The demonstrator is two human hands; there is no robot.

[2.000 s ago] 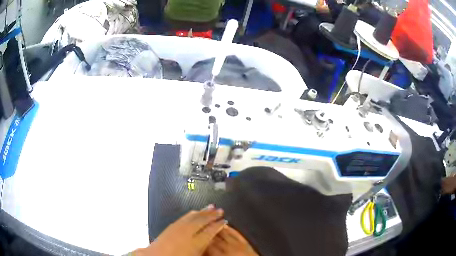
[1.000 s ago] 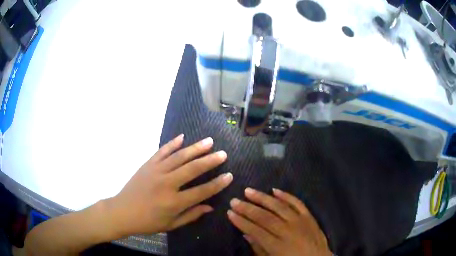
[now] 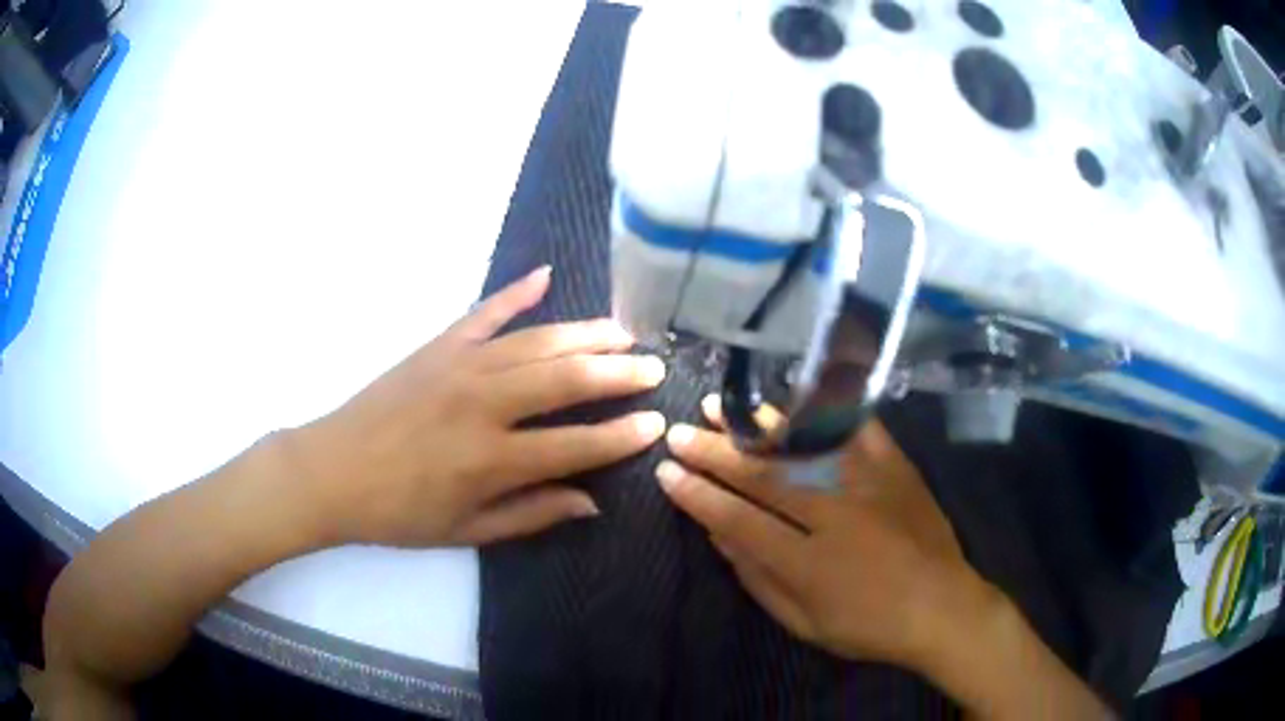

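Observation:
A dark ribbed garment panel (image 3: 592, 592) lies on the white table and runs under the left end of the sewing machine head (image 3: 789, 155). My left hand (image 3: 437, 423) lies flat on the panel's left part, fingers spread, fingertips just left of the needle area. My right hand (image 3: 832, 535) lies flat on the panel below the head, its fingertips close to my left fingertips. The shiny take-up lever guard (image 3: 863, 317) covers part of my right fingers. The needle and presser foot are mostly hidden behind the head and guard.
Yellow and green snips (image 3: 1230, 578) lie at the table's right end. A blue JACK-marked strip (image 3: 50, 197) runs along the table's far left. A graduated edge ruler (image 3: 345, 671) follows the table's front edge. More dark cloth spreads to the right below the machine arm.
The view has come closer to the machine head. The panel has moved further back past the head. Both hands have moved towards the needle area, and the right fingertips are now partly behind the guard.

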